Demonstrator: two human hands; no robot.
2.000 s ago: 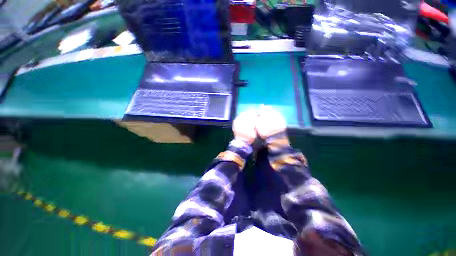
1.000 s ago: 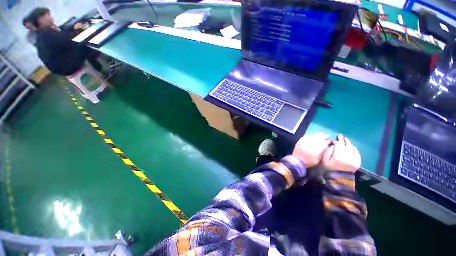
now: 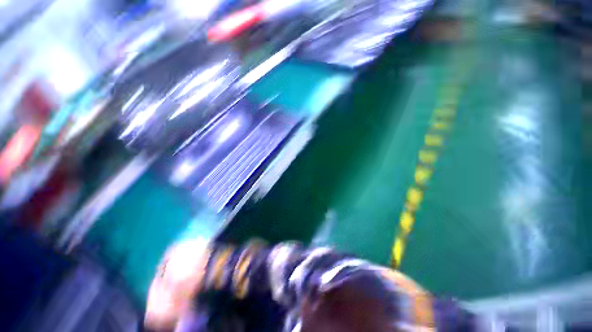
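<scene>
The picture is strongly blurred. A laptop [image 3: 237,152] with an open, film-covered screen [image 3: 178,94] lies on the bench left of centre. Part of another dark laptop [image 3: 58,295] shows at the lower left edge. My right hand [image 3: 178,279] is a pale blur at the bench's front edge, between the two laptops, with its plaid sleeve running right. Its fingers cannot be made out. My left hand cannot be told apart from it; it may be merged into the same blur at the bottom edge.
The green bench top [image 3: 139,224] runs diagonally up to the right, with further dark laptops [image 3: 360,32] along it. Green floor with yellow-black tape [image 3: 419,175] lies to the right. Blurred red and pale items [image 3: 237,24] stand behind the bench.
The view has swung to the right and tilted. The film-covered laptop now shows left of centre, and the blue-screen laptop has moved mostly out of the left side. The hands now appear at the lower left.
</scene>
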